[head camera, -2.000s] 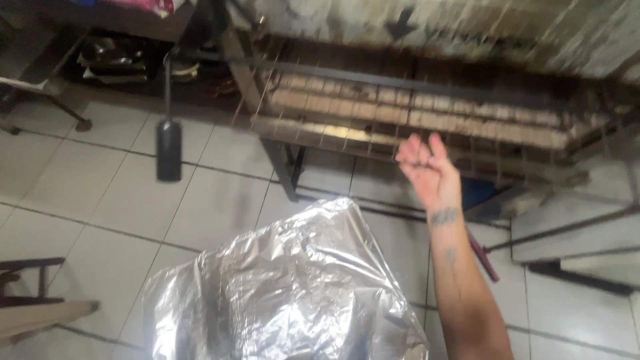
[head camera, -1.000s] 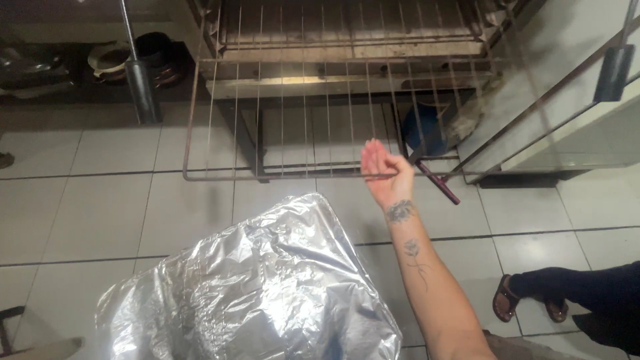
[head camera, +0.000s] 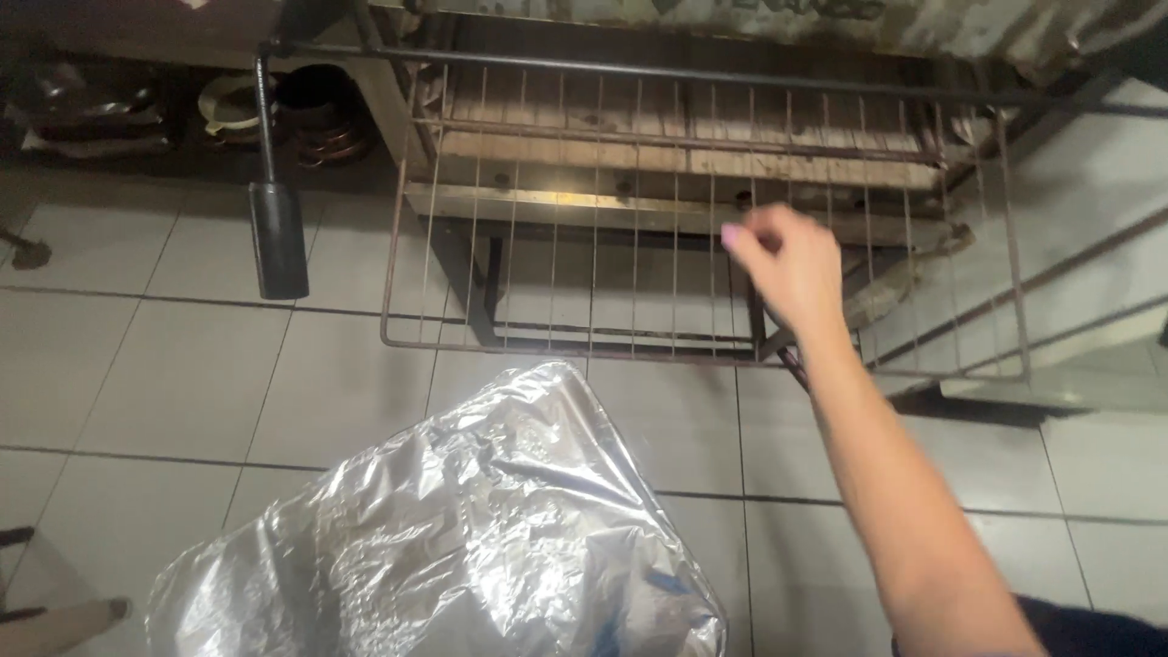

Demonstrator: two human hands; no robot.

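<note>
My right hand (head camera: 792, 265) is raised over the right part of a wire oven rack (head camera: 593, 274), its fingers curled and slightly blurred; nothing shows in it, and whether it touches the wires is unclear. The rack sticks out from the open oven (head camera: 684, 128). Below it, at the bottom of the view, a tray wrapped in aluminium foil (head camera: 474, 511) lies tilted, its near part cut off by the frame edge. What carries the tray is hidden, and my left hand is not visible.
A black handle (head camera: 278, 239) on a metal rod hangs left of the rack. Pots (head camera: 319, 114) stand on a dark shelf at the upper left. A dark metal stand (head camera: 470, 283) is under the oven, above a tiled floor (head camera: 347, 392). A white panel (head camera: 1086, 210) borders the right side.
One second ago my right hand was at the rack's front edge; it is now further in over the wires, with its fingers more curled. A foot and leg seen at the right have left the view.
</note>
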